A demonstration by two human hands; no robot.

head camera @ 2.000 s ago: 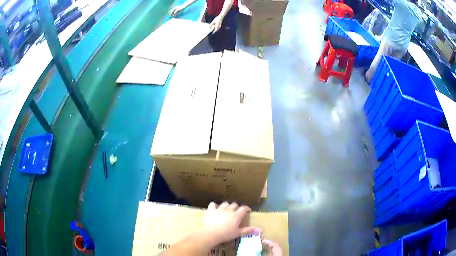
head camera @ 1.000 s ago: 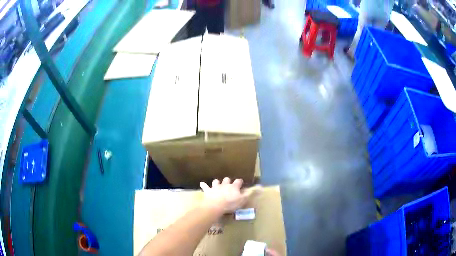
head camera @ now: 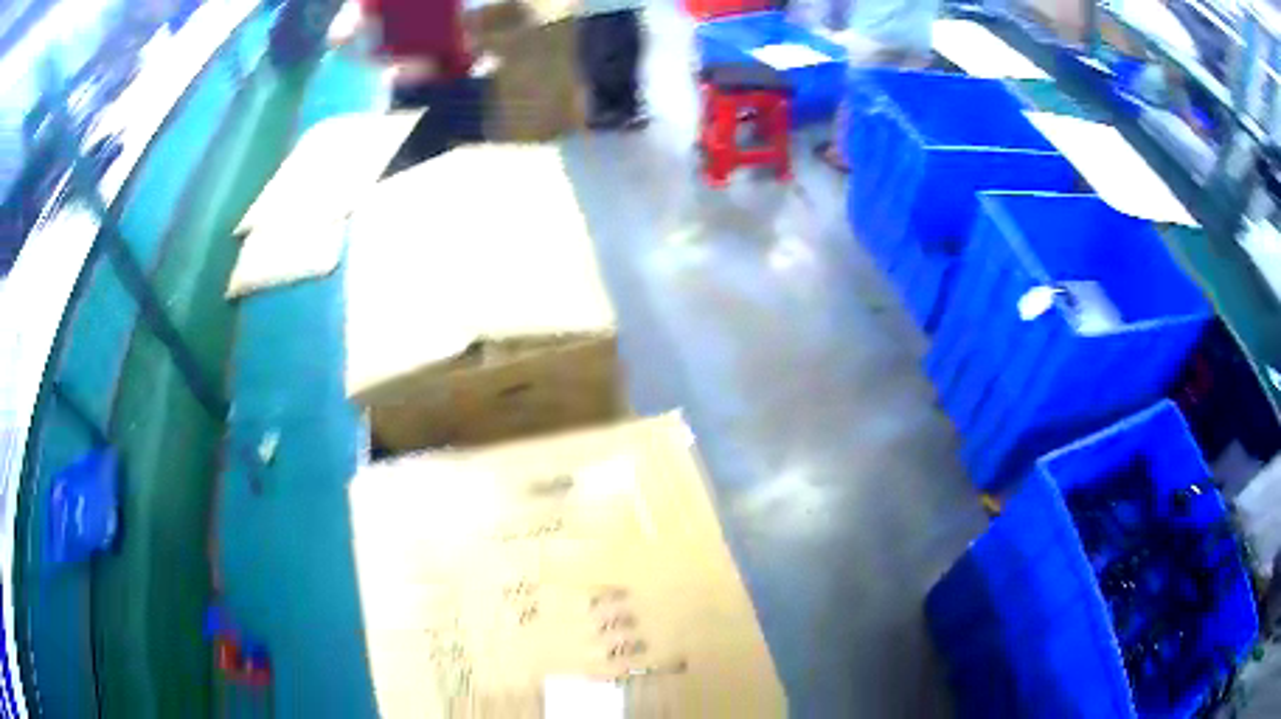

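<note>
A tan shipping carton [head camera: 562,562] lies nearest in front of me at the bottom centre, with a printed face up and blurred text. A white rectangle [head camera: 583,697] shows at its lower edge; whether it is a label on the carton or a strip is unclear. A second carton [head camera: 478,260] stands just beyond it, its pale top flaps up and washed out by glare. Neither of my hands is in the picture.
A teal bench [head camera: 281,492] on the left holds flat cardboard sheets [head camera: 323,183] and a blurred blue-and-orange tape dispenser [head camera: 239,655]. Blue bins [head camera: 969,379] line the right; the nearest holds black parts. A red stool [head camera: 746,134] and people stand farther off along the grey floor.
My left hand has left the near carton and the picture; the white item at my right hand is no longer seen there. The view has swung right, and more of the near carton's printed face shows.
</note>
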